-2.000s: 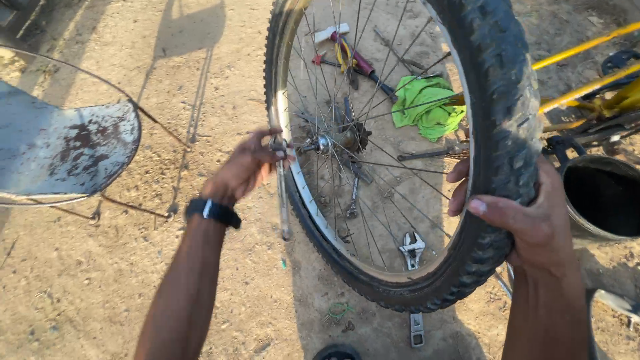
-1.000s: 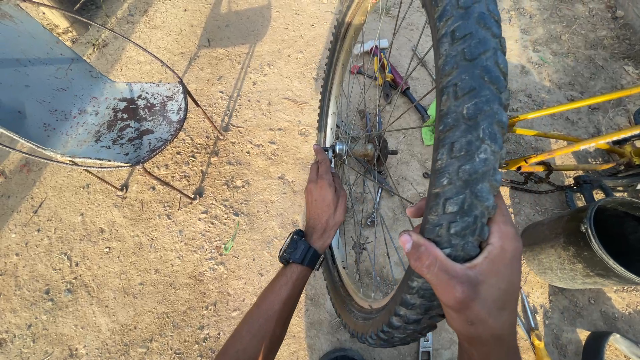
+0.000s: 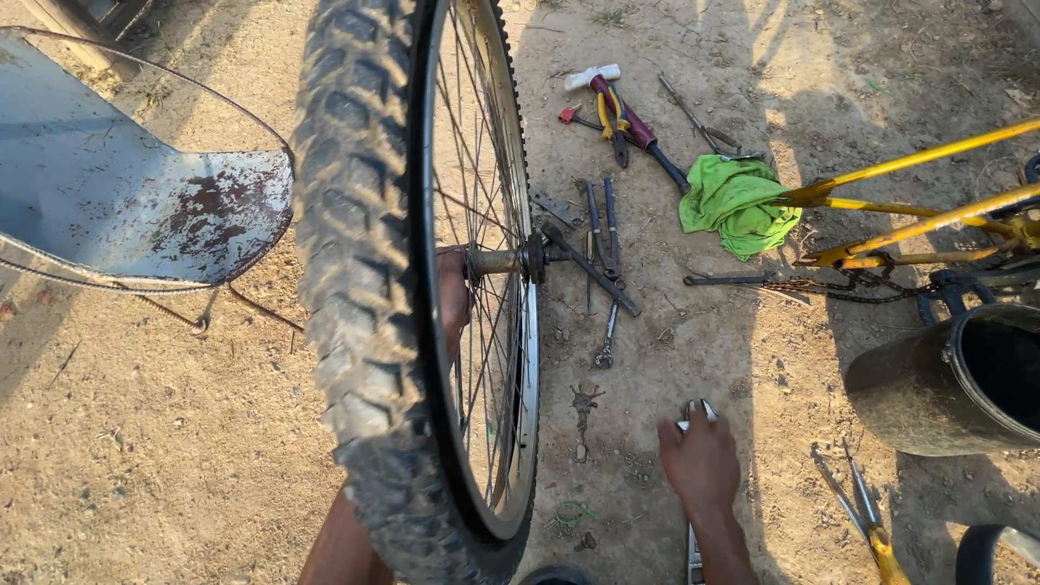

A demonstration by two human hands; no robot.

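A bicycle wheel [image 3: 357,325] with a knobbly tyre stands upright at centre left, its hub [image 3: 496,262] and sprocket facing right. My left hand [image 3: 453,296] is at the hub's left end, seen partly through the spokes; the tyre hides much of it and the wrist, so its grip cannot be told. My right hand [image 3: 703,463] reaches down over an adjustable wrench [image 3: 695,552] on the ground, covering its middle. The wrench jaws show past the fingers; whether the fingers are closed on it is not visible.
A hammer [image 3: 626,114], pliers [image 3: 615,134], several wrenches and bars, and a green cloth [image 3: 735,203] lie on the dirt. At right are a yellow bicycle frame [image 3: 934,154], a chain, a black bucket [image 3: 902,390] and yellow-handled pliers [image 3: 886,552]. A rusty metal chair [image 3: 162,187] stands left.
My right hand has let go of the tyre and moved down to the adjustable wrench. The wheel has turned, with its tyre now on the left and its hub pointing right.
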